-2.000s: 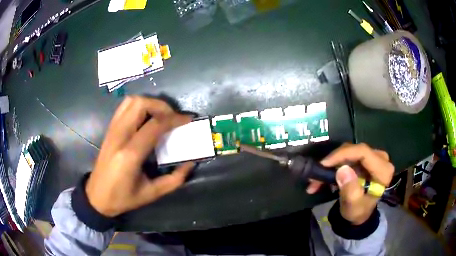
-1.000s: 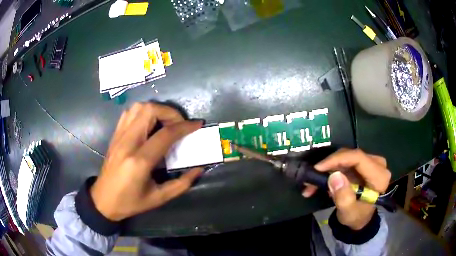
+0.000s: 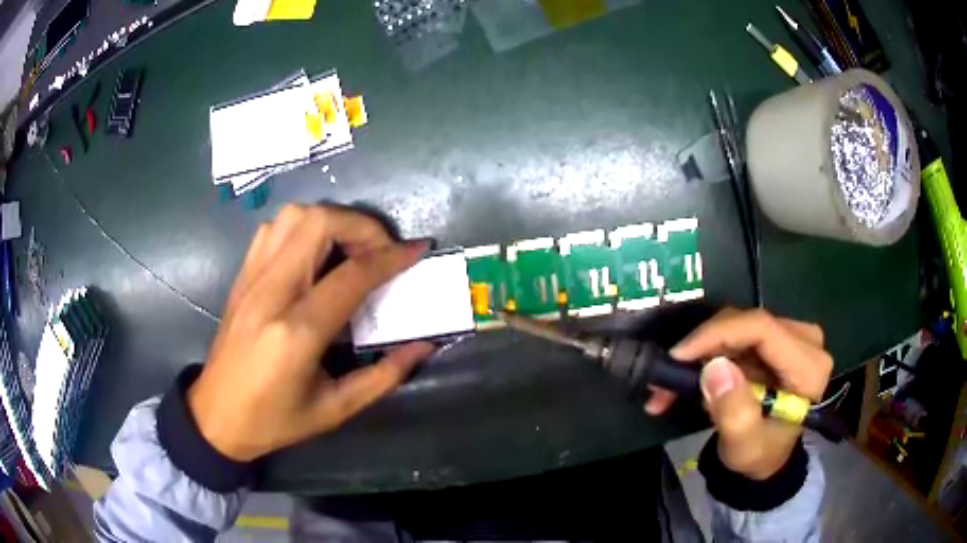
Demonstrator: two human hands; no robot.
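My left hand (image 3: 292,329) grips a white-faced LCD module (image 3: 416,301) by its upper and lower edges, with fingers and thumb. The module's orange flex tail (image 3: 481,298) lies over the left end of a green PCB panel strip (image 3: 590,274). My right hand (image 3: 758,387) holds a soldering iron (image 3: 670,371) like a pen, black with a yellow band. The iron's thin tip points left and is at the strip's left board, close beside the flex tail; whether it touches cannot be told.
Loose LCD modules (image 3: 265,136) lie at upper left, a board stack (image 3: 69,382) at far left. Solder wire (image 3: 133,255) curves left of my left hand. A tip cleaner pot (image 3: 785,159) stands at right, tweezers (image 3: 742,191) beside it. A lime-green tool (image 3: 943,228) is at the right edge.
Since two seconds ago, my left hand has moved the module slightly right, further over the strip's left board. The iron tip has shifted slightly left, nearer the flex tail.
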